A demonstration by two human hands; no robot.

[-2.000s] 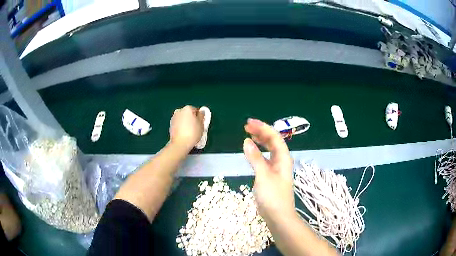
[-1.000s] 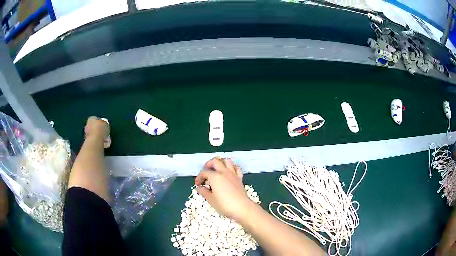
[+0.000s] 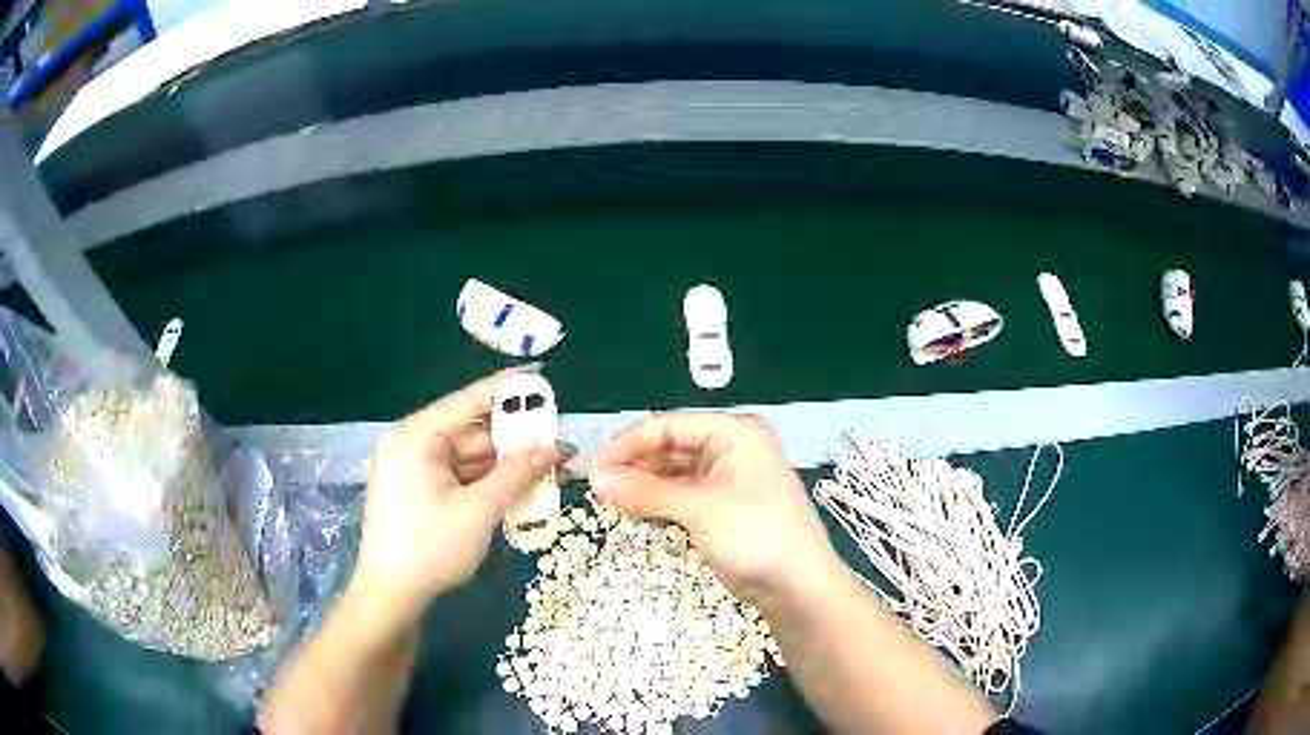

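My left hand (image 3: 431,495) holds a long white car piece (image 3: 529,452) upright, with dark slots near its top, above the near rail and the left edge of the heap. My right hand (image 3: 704,488) is just right of it, fingertips pinched together. A small pale bit shows at those fingertips, too small to tell clearly. The heap of small cream parts (image 3: 632,632) lies below both hands. Another long white car piece (image 3: 707,336) lies on the green conveyor beyond.
Painted car shells (image 3: 509,319) (image 3: 953,330) lie on the conveyor belt (image 3: 604,216). A clear plastic bag (image 3: 158,503) stands left by the upright post (image 3: 58,273). A cord bundle (image 3: 941,560) lies right of the heap. The grey near rail (image 3: 891,417) crosses behind the hands.
My left hand has come from the belt's left side to the middle, bringing a car piece. My right hand has lifted off the heap and moved right. The belt pieces have shifted right.
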